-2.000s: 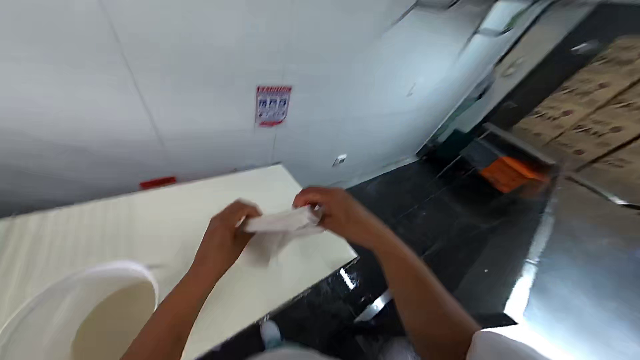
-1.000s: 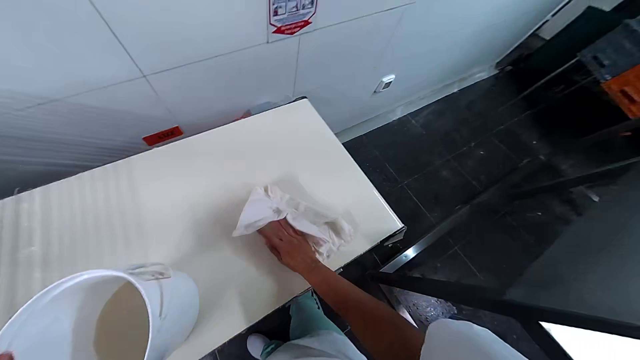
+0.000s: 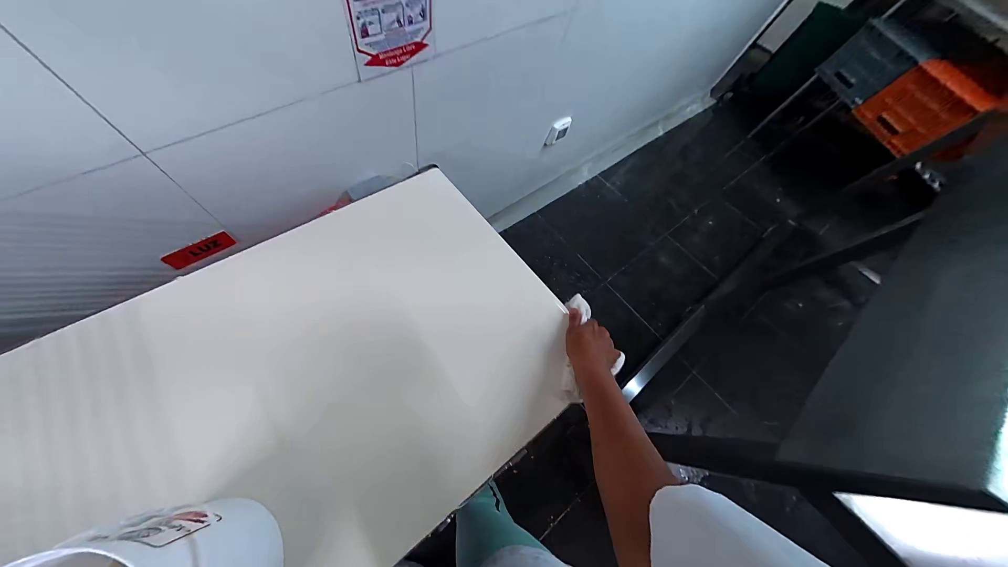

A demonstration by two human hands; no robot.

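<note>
My right hand [image 3: 592, 346] is closed around a crumpled white cloth [image 3: 579, 305] at the right end of a cream-coloured table top [image 3: 354, 315]. Parts of the cloth stick out above the fingers, beside the wrist and along the table's edge; the rest is hidden by the hand. A white plastic bucket [image 3: 236, 535] with a printed label stands on the table at the lower left, cut off by the frame. My left hand is out of view.
A white tiled wall [image 3: 260, 71] runs behind the table, with a red sign [image 3: 198, 250] low on it. At right stands a dark metal table [image 3: 906, 354] on legs. Orange [image 3: 921, 106] and grey crates [image 3: 870, 63] sit beyond, over a dark tiled floor [image 3: 654, 236].
Two seconds ago both hands held the cloth above the table; one second ago my right hand pressed it on the table top. Now it is at the table's right edge, with the cloth gathered in the hand.
</note>
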